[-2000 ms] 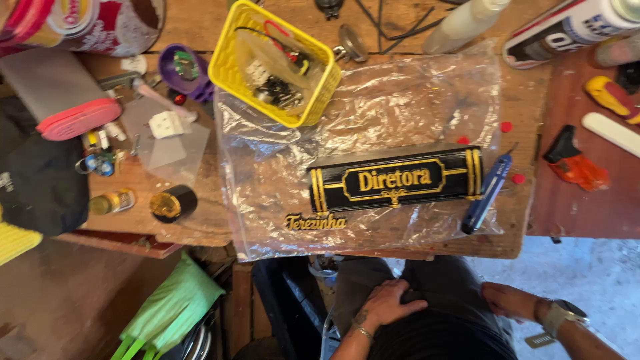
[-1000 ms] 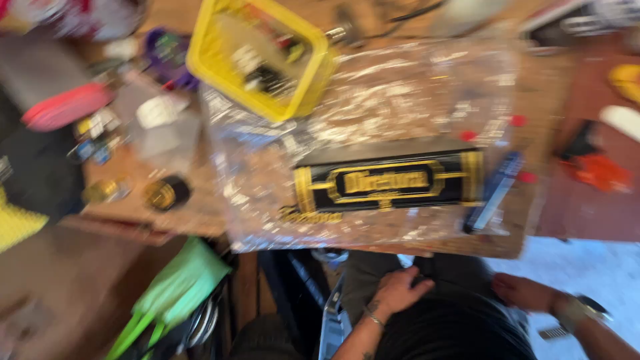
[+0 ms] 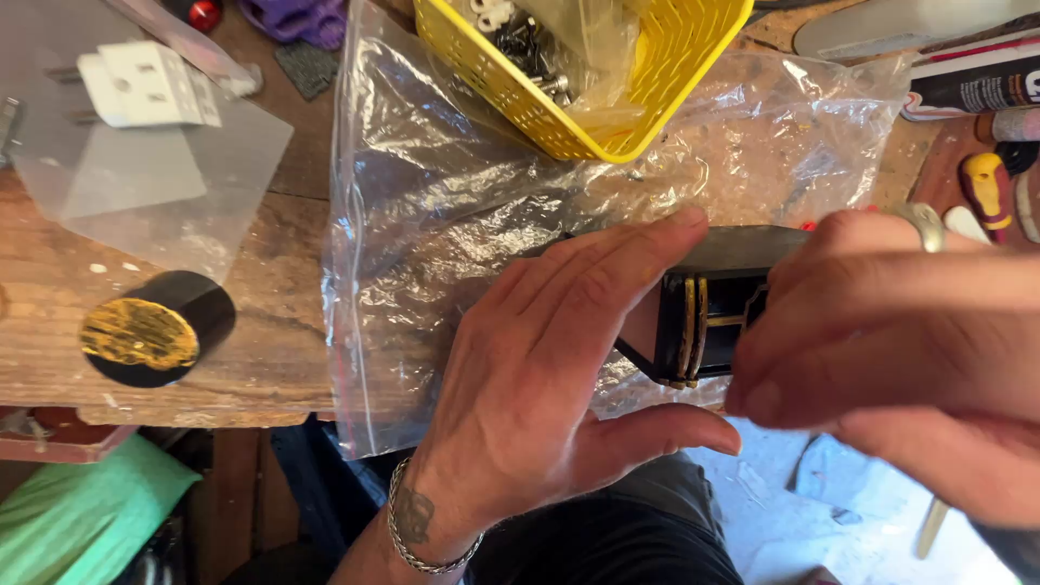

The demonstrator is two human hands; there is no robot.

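Observation:
A black block-shaped nameplate with gold trim [image 3: 691, 325] sits on a clear plastic zip bag [image 3: 455, 162] near the bench's front edge. My left hand [image 3: 552, 357] is spread against its left end, fingers along the back and thumb apart in front. Over its right part is my right hand [image 3: 877, 341], blurred, fingers curled and a ring on one of them. That hand covers the plate's lettering, and whether it holds anything is hidden.
Behind the nameplate stands a yellow plastic basket [image 3: 601, 150] with small hardware and bags. A black cylinder with a gold-smeared end [image 3: 158, 329] and a white plug adapter [image 3: 146, 85] lie at left. Spray cans [image 3: 975, 85] and a yellow-and-red handled tool [image 3: 985, 191] are at right.
Both hands have come up from my lap to the nameplate, which showed uncovered before. The view has moved in closer to the bench.

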